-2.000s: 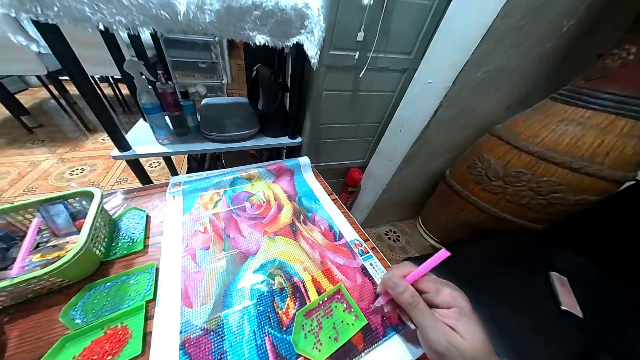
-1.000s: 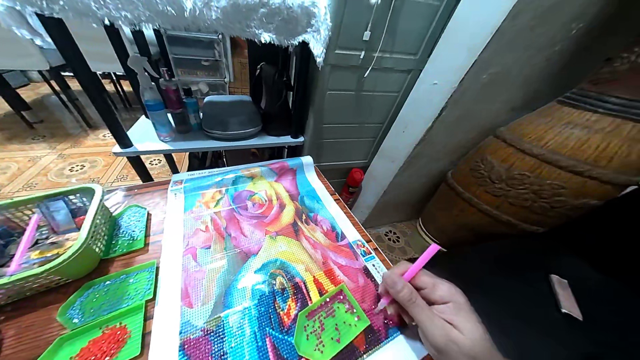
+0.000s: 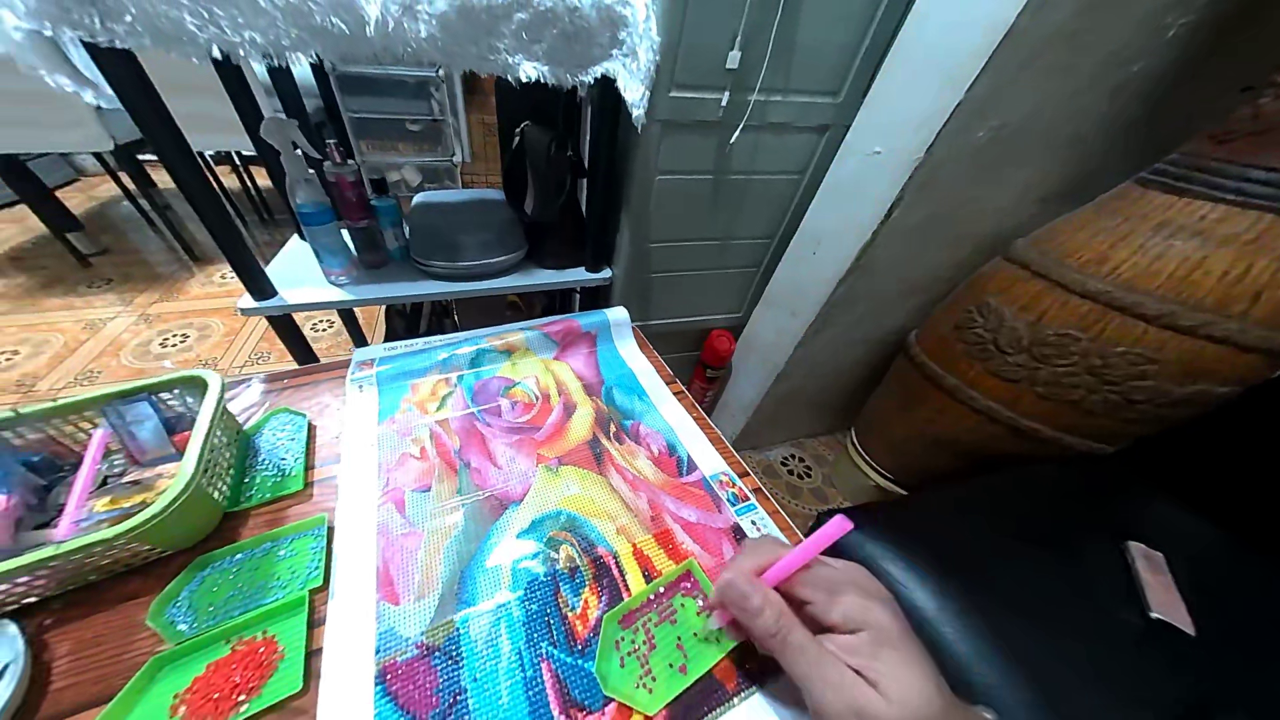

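My right hand (image 3: 820, 620) is closed on a pink diamond-painting pen (image 3: 808, 552), its tip over the right edge of a green tray of dark pink beads (image 3: 665, 640). That tray lies on a diamond-painting canvas with colourful roses (image 3: 540, 410), partly covered with beads. My left hand is not in view. Left of the canvas lie a green tray of red beads (image 3: 235, 670), a green tray of blue beads (image 3: 245, 580) and a green tray of pale blue beads (image 3: 275, 450).
A green plastic basket (image 3: 210, 480) of supplies stands at the left. Behind the table, a low shelf (image 3: 430, 290) holds a spray bottle (image 3: 318, 220) and a grey case (image 3: 467, 232). A red can (image 3: 712, 365) and a large brown barrel-shaped vessel (image 3: 1080, 330) stand at the right.
My right hand has moved the pen from the canvas, right of the tray, onto the tray's right edge.
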